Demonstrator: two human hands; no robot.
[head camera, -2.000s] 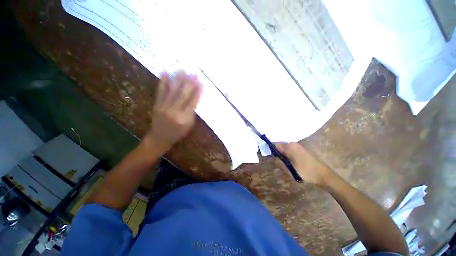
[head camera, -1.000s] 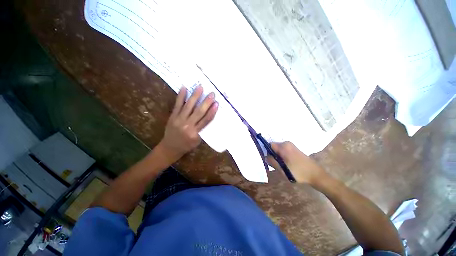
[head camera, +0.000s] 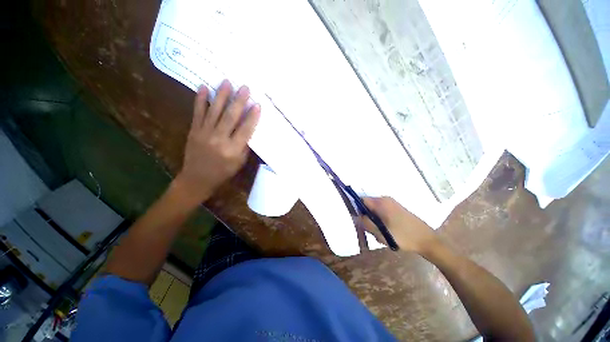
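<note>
The white fabric lay (head camera: 281, 40) with printed pattern lines lies across the brown table. My right hand (head camera: 391, 220) grips the black handles of the long shears (head camera: 351, 194); their blades run up and left into the lay. A curved white strip (head camera: 324, 217) hangs off beside the blades toward me. My left hand (head camera: 224, 133) lies with spread fingers on the lay's left edge, its fingertips on the white sheet. A curled white piece (head camera: 271, 194) sits on the table between my left hand and the strip.
A long grey blotchy slab (head camera: 408, 93) lies on the lay right of the blades. Another grey slab (head camera: 578, 60) lies on white sheets (head camera: 522, 100) at the right. White scraps (head camera: 535, 297) are at the lower right. The brown table (head camera: 401, 294) ends at the left above a green floor.
The lay and slabs have shifted down in view. My left hand was lifted and blurred, then pressed near the blades, and is now farther up and left. The strip's gap has widened and a curled piece shows.
</note>
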